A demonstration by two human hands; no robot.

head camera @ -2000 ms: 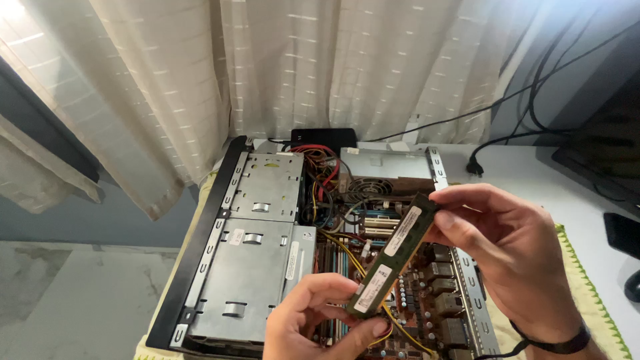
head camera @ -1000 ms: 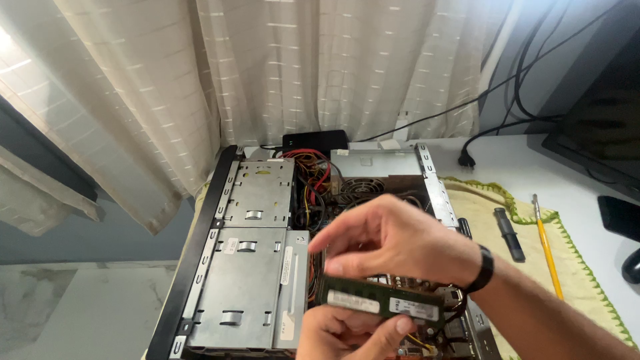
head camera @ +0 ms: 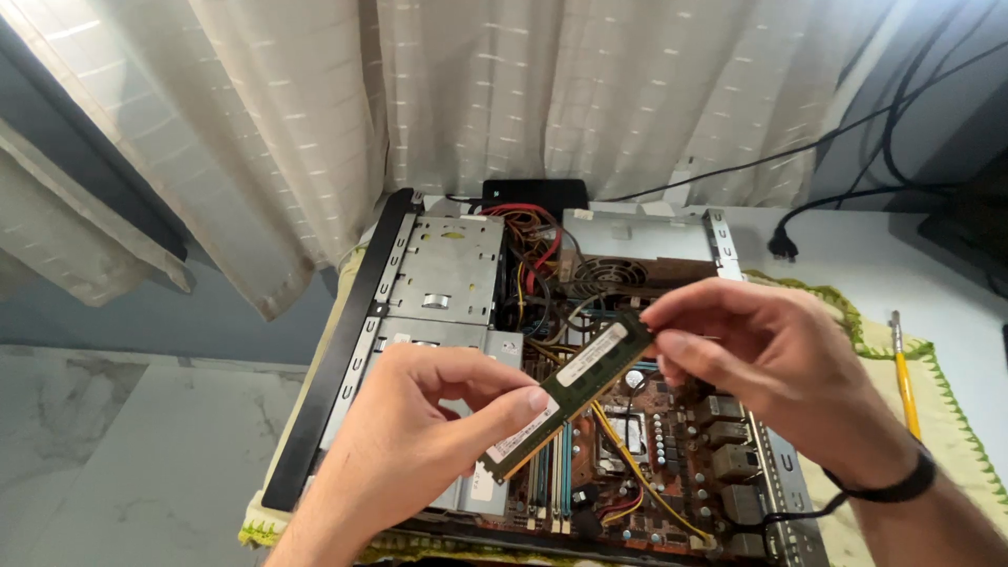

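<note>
A green RAM module (head camera: 587, 386) with white labels is held slantwise above an uncovered desktop computer case (head camera: 323, 354). My left hand (head camera: 441, 425) pinches its lower left end between thumb and fingers. At the upper right end, my right hand (head camera: 748, 346) grips the module by its edge with thumb and fingertips. Gold contacts run along the module's lower edge. Beneath it lie the brown motherboard (head camera: 677, 488), the blue and white memory slots (head camera: 551, 480) and the CPU socket area (head camera: 620, 441). My hands and the module hide parts of the board.
Metal drive bays (head camera: 449, 268) fill the case's left side, beside red and black cables (head camera: 543, 252). A black box (head camera: 535, 193) stands behind, near the curtain (head camera: 472, 94). On the right are a yellow-handled brush (head camera: 906, 386), a green-edged cloth (head camera: 961, 441) and a black power plug (head camera: 782, 242).
One second ago my right hand was over the module, which lay nearly level in my left hand. Now the module slants up to the right, with my right hand at its upper end.
</note>
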